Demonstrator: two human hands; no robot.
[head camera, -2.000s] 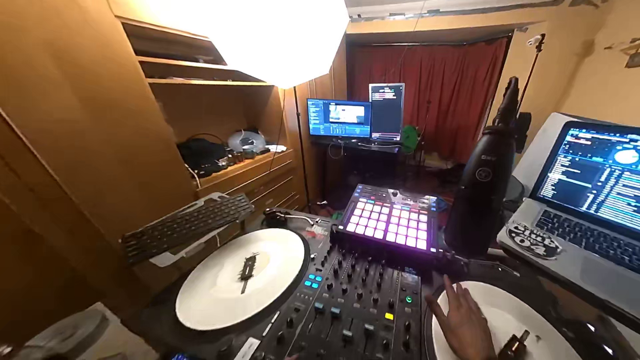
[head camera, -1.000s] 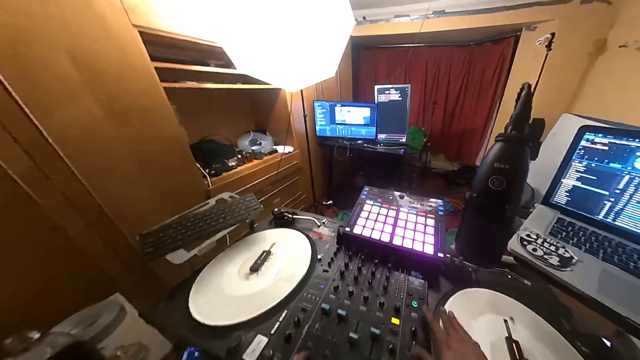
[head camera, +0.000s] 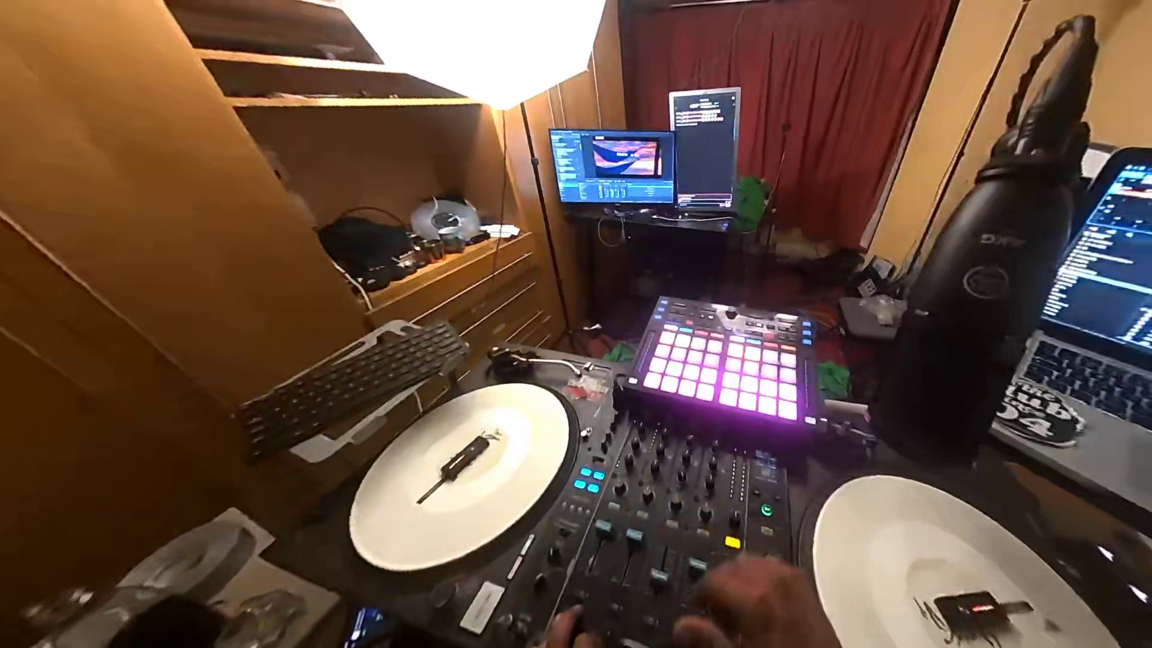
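Observation:
At the lower middle, my right hand (head camera: 765, 603) is over the right faders of a black DJ mixer (head camera: 657, 504), its fingers curled and blurred; whether it grips a knob is hidden. Only fingertips of my left hand (head camera: 571, 630) show at the bottom edge, at the mixer's lower left part. A turntable with a white record (head camera: 468, 477) stands left of the mixer, and a second white record (head camera: 945, 558) lies at the right. Both bear a small black device on the centre. Behind the mixer, a pad controller (head camera: 720, 369) glows pink and purple.
A keyboard (head camera: 351, 387) on a stand is at left. Headphones hang on a black stand (head camera: 981, 297) beside an open laptop (head camera: 1098, 396). Clear plastic items (head camera: 189, 576) and a lit phone (head camera: 364, 625) are at lower left. Two monitors (head camera: 612, 166) and a lit softbox (head camera: 486, 45) stand behind.
My right hand has moved left from the right record to the mixer. Fingertips of my left hand now show at the bottom edge. The view has moved closer to the mixer.

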